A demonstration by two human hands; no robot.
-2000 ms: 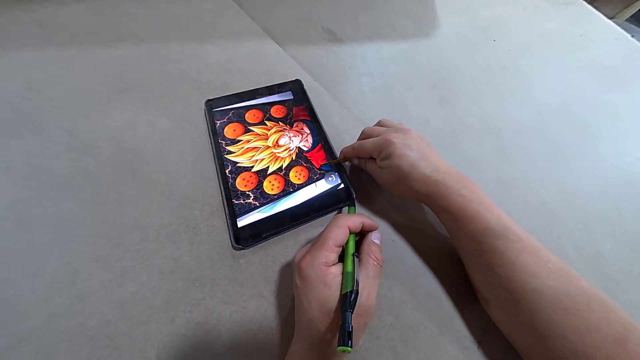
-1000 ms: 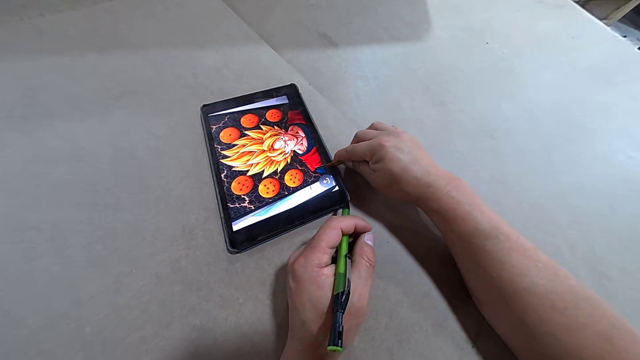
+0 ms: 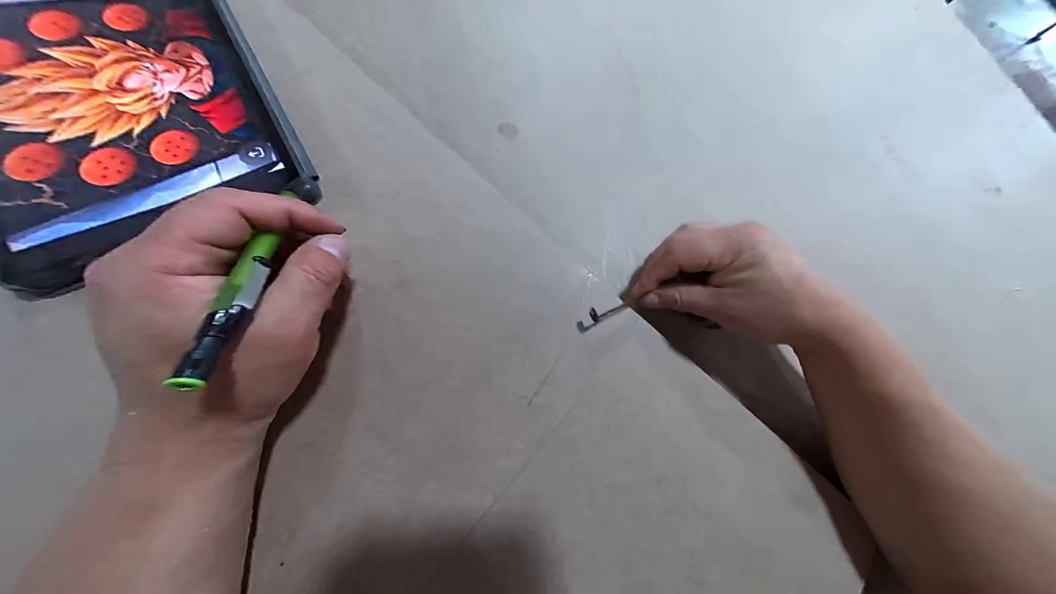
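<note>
A tablet (image 3: 299, 132) in a dark case lies at the upper left, its screen lit with a cartoon figure with spiky yellow hair among orange balls. My left hand (image 3: 219, 305) is closed around a green and black pen-like tool (image 3: 247, 272), whose far end is at the tablet's near right corner. Well to the right of the tablet, my right hand (image 3: 726, 280) pinches a thin rod (image 3: 615, 309) with a small dark tip, pointing left, close over the surface. The rod's exact kind is not clear, and my fingers hide its rear part.
Both hands are over a wide grey-brown work surface (image 3: 462, 346) with faint scratched lines, a crease and a round stain (image 3: 507, 130). Beyond its edge at the upper right, some blurred items show.
My right hand has moved right, away from the tablet's edge, with the thin rod in its fingers. My left hand still holds the green tool by the tablet's corner. The view has shifted.
</note>
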